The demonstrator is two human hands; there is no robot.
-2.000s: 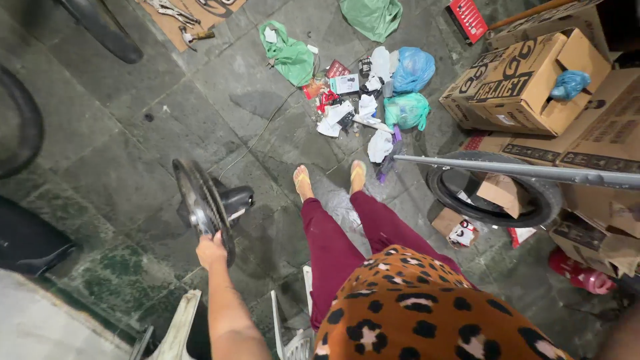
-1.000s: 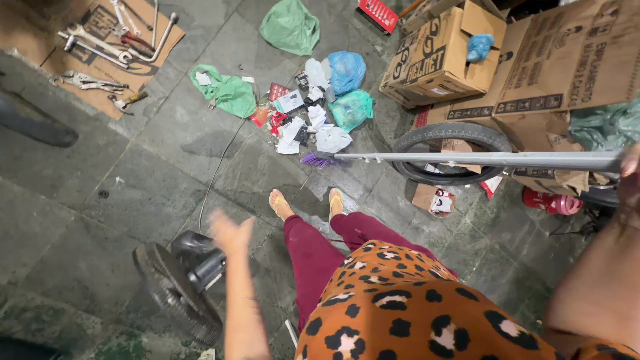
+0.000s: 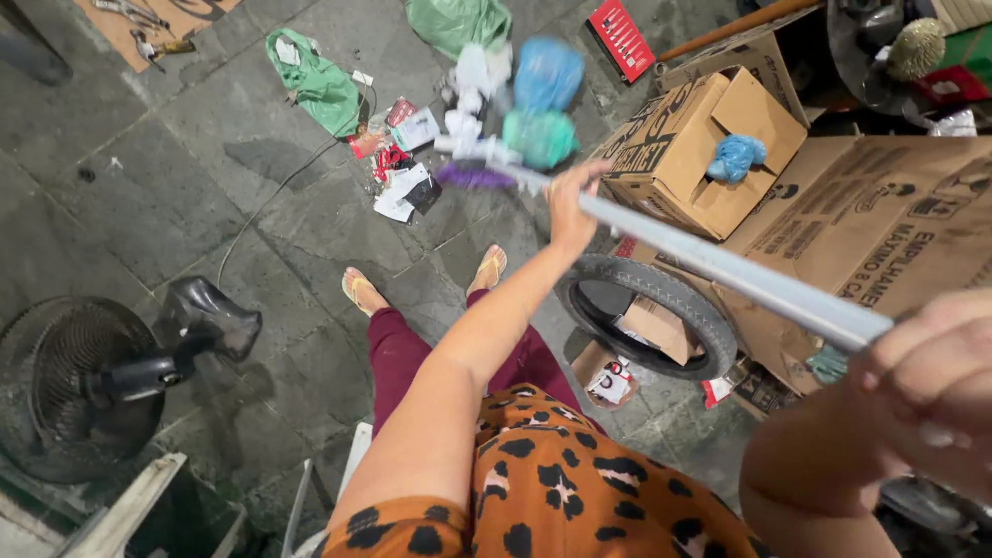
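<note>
My right hand [image 3: 930,372] is closed around the upper end of a grey broom handle [image 3: 728,267]. Farther down the same handle, my left hand [image 3: 573,209] grips it. The broom's purple bristles [image 3: 474,175] touch the floor beside a pile of white paper scraps [image 3: 465,124], and the head is blurred. A blue plastic bag [image 3: 547,74] and a teal plastic bag [image 3: 540,138] lie right of the pile, both blurred. Red and white packaging [image 3: 391,163] lies left of the bristles.
A black fan [image 3: 77,387] stands at the left, its cord crossing the floor. Green bags [image 3: 322,85] lie ahead. At the right are a bicycle tire [image 3: 651,310], an open cardboard box [image 3: 697,155] and a larger carton [image 3: 876,209]. Tools [image 3: 159,48] lie on cardboard at top left.
My left hand has left the fan, which it held two seconds ago, and has moved right onto the broom handle. The fan now stands at the left.
</note>
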